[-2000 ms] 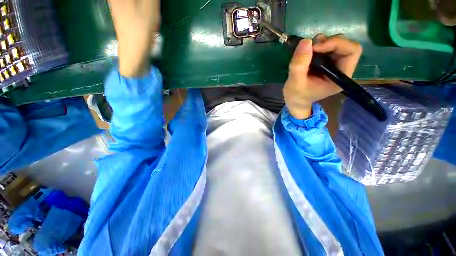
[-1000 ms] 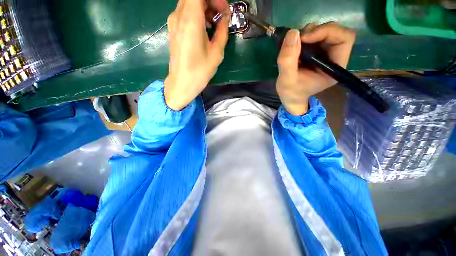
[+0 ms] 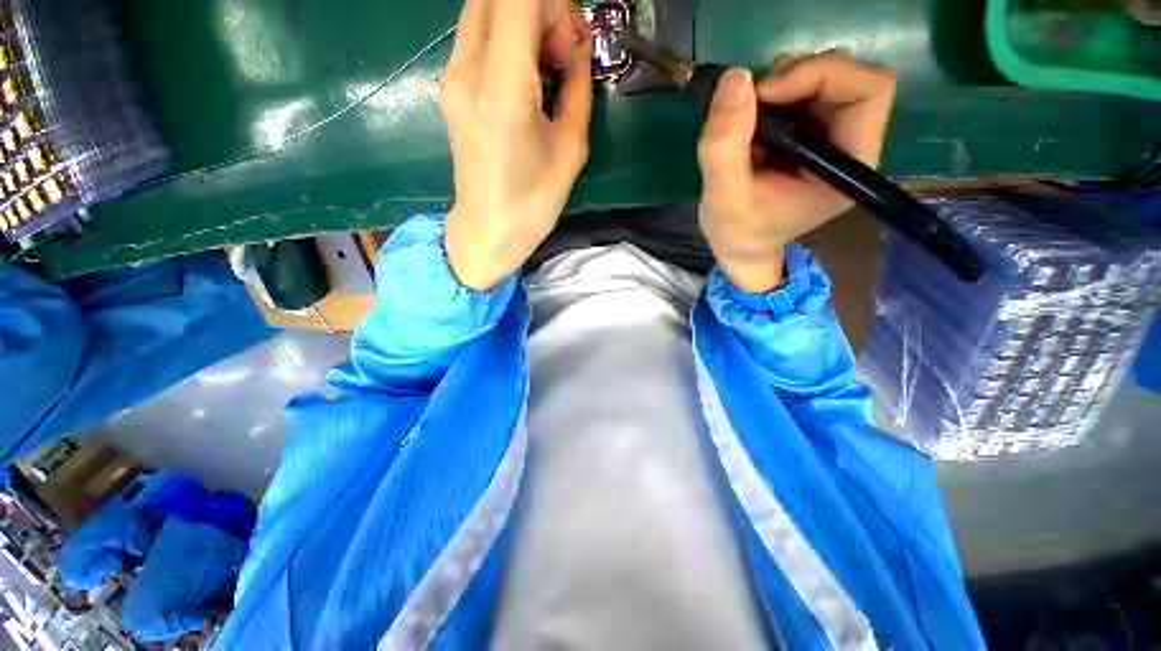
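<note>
A small watch case with a circuit board (image 3: 614,38) sits in a dark-grey jig (image 3: 665,28) at the top edge of the picture, partly hidden by my left hand. My right hand (image 3: 792,159) holds the black soldering iron (image 3: 879,193) like a pen, its metal tip at the case's right side. My left hand (image 3: 516,134) is at the case's left side, its thumb and fingers closed together. A thin solder wire (image 3: 369,92) trails left from it across the green bench. What lies between the fingertips is mostly hidden.
Stacked clear blister trays (image 3: 96,102) stand at the left on the green bench (image 3: 306,165). A green basket (image 3: 1082,79) is at the upper right. A wrapped tray stack (image 3: 1019,331) stands below the bench edge at right. Blue-clad people (image 3: 166,566) show at lower left.
My left hand came from the left to the case, then shifted slightly right. The jig now shows higher in the picture. My right hand still holds the iron at the case.
</note>
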